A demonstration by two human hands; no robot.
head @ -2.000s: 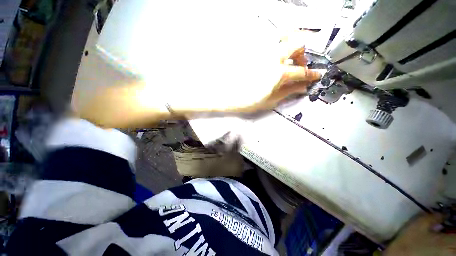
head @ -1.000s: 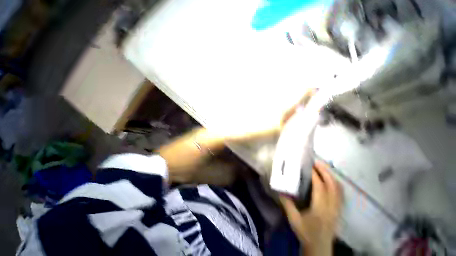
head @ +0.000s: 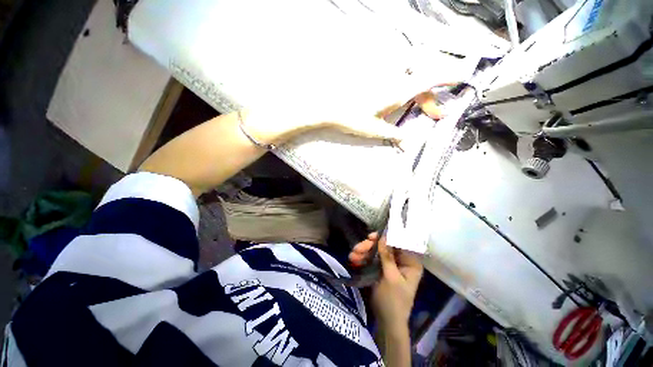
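Note:
A bright white slotted strip (head: 415, 204) runs from the needle area (head: 469, 118) down to the table's front edge. My left hand (head: 429, 102) is at the strip's far end beside the needle area; glare washes out part of it, and its grip cannot be told. My right hand (head: 390, 261) is at the strip's near end at the table edge, its fingers closed on a dark cloth piece (head: 369, 272) that hangs just below the edge. The white sewing machine head (head: 573, 72) stands at the upper right.
Red-handled scissors (head: 577, 332) lie at the table's right edge. A folded beige pile (head: 276, 218) sits below the front edge. A pale side board (head: 107, 86) is at the left. A ridged knob (head: 535, 168) is under the machine head. Green and blue cloth (head: 54, 222) lies at far left.
My right hand has come from the far lower right to the table's front edge. The white strip now lies by the needle, and its near end has shifted slightly. The view has moved.

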